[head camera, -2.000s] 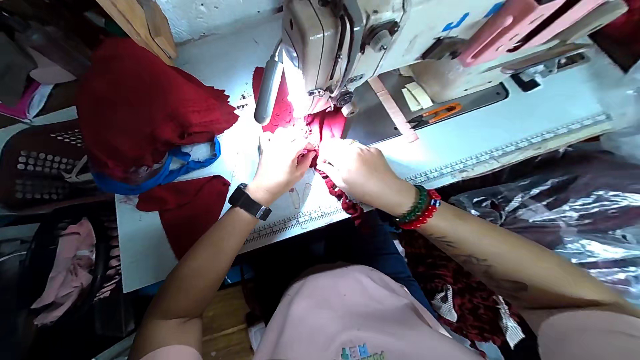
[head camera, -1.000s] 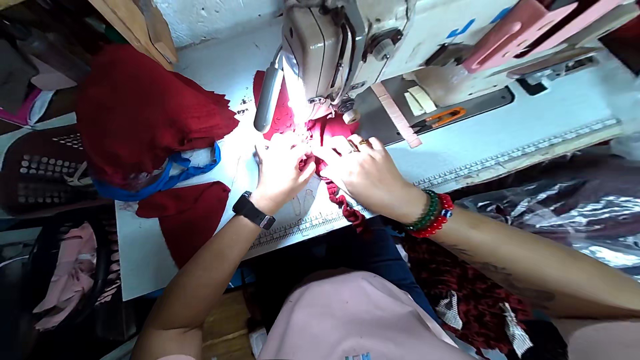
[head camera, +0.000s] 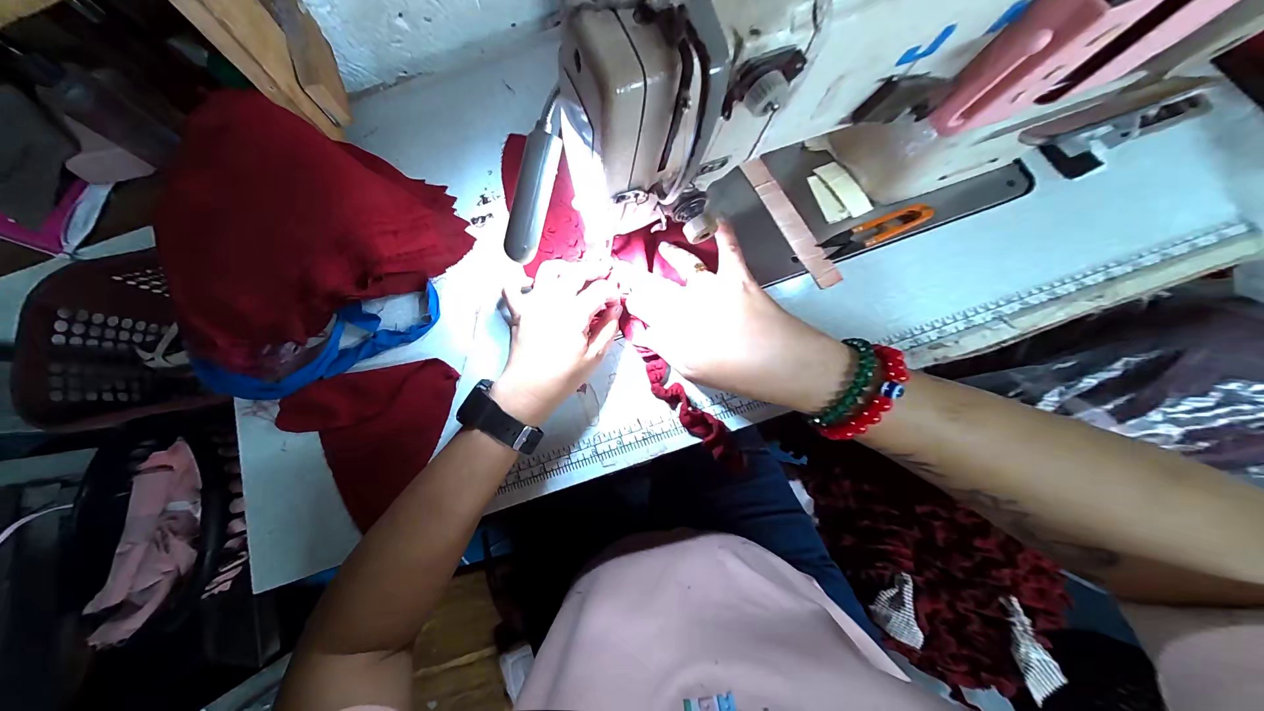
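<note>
Under the head of a sewing machine (head camera: 642, 109) lies red fabric (head camera: 548, 202), brightly lit by a slim grey lamp (head camera: 534, 193). My left hand (head camera: 561, 321), with a black watch on the wrist, pinches a bit of the red fabric just in front of the needle area. Close at its right, my right hand (head camera: 706, 311) rests on the red fabric with its fingers spread; glare hides its fingertips. From between the hands a gathered red strip (head camera: 681, 405) runs down over the table's front edge, where a measuring tape (head camera: 612, 444) is fixed.
A heap of red fabric (head camera: 306, 237) with a blue band stands at the left, above a flat red piece (head camera: 385, 434). Orange-handled snips (head camera: 894, 225) lie right of the machine head. A brown basket (head camera: 89, 326) and a pink cloth (head camera: 158, 533) are farther left.
My right hand has changed its pose, its fingers now spread higher beside the presser area. My left hand stays near the needle. More of the gathered strip shows than two seconds ago.
</note>
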